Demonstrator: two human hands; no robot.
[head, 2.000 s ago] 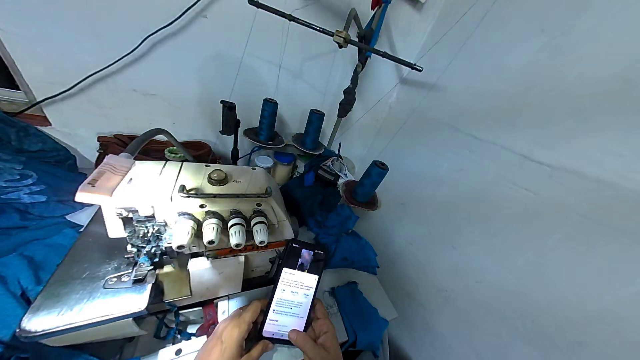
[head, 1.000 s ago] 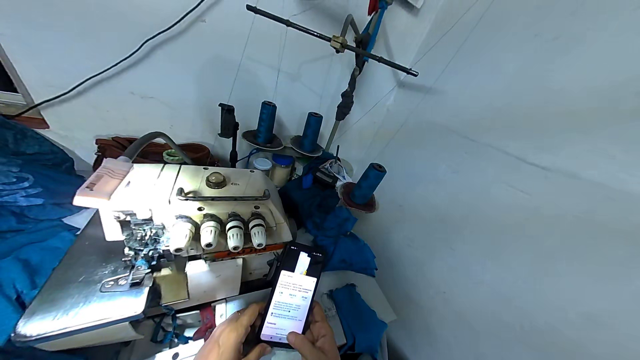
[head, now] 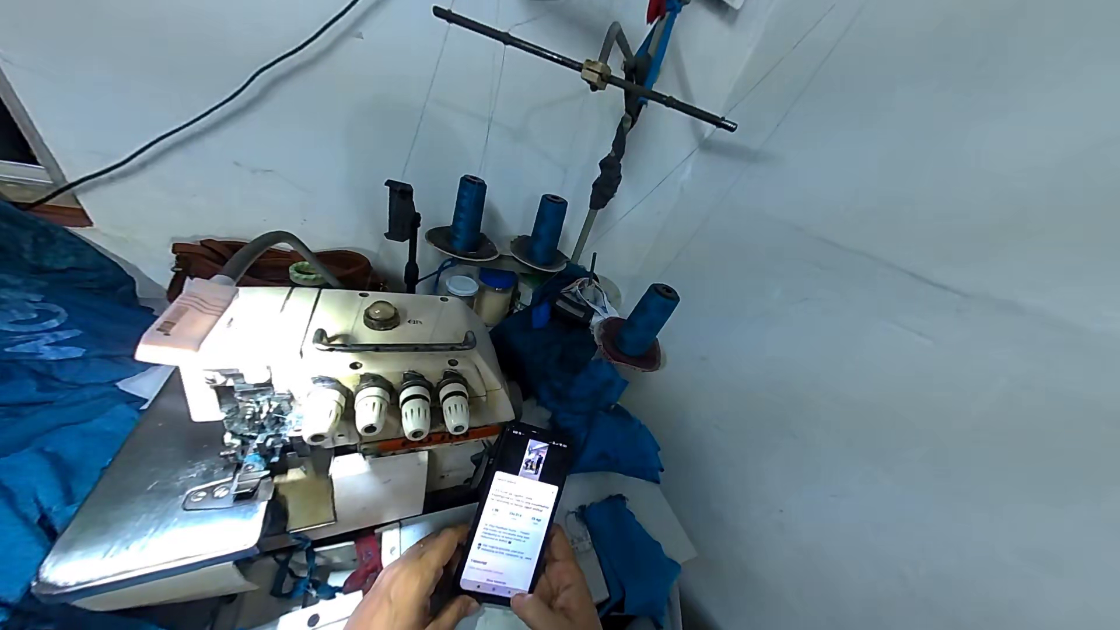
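A black smartphone with a lit screen bearing writing is held upright between both hands at the bottom centre. My left hand grips its left edge, with the thumb near the lower corner. My right hand holds the right edge, its thumb at the bottom of the screen. Just behind and left of the phone stands a cream overlock sewing machine with several white tension knobs. Its needle and presser foot area is brightly lit.
Blue thread cones stand on a thread stand behind the machine, below a black rod. Blue fabric lies at the left; blue cloth pieces lie at the right. Jars and a brown bag sit behind. A white wall rises at the right.
The picture at the top of the phone screen has changed. Both hands have kept their hold on the phone.
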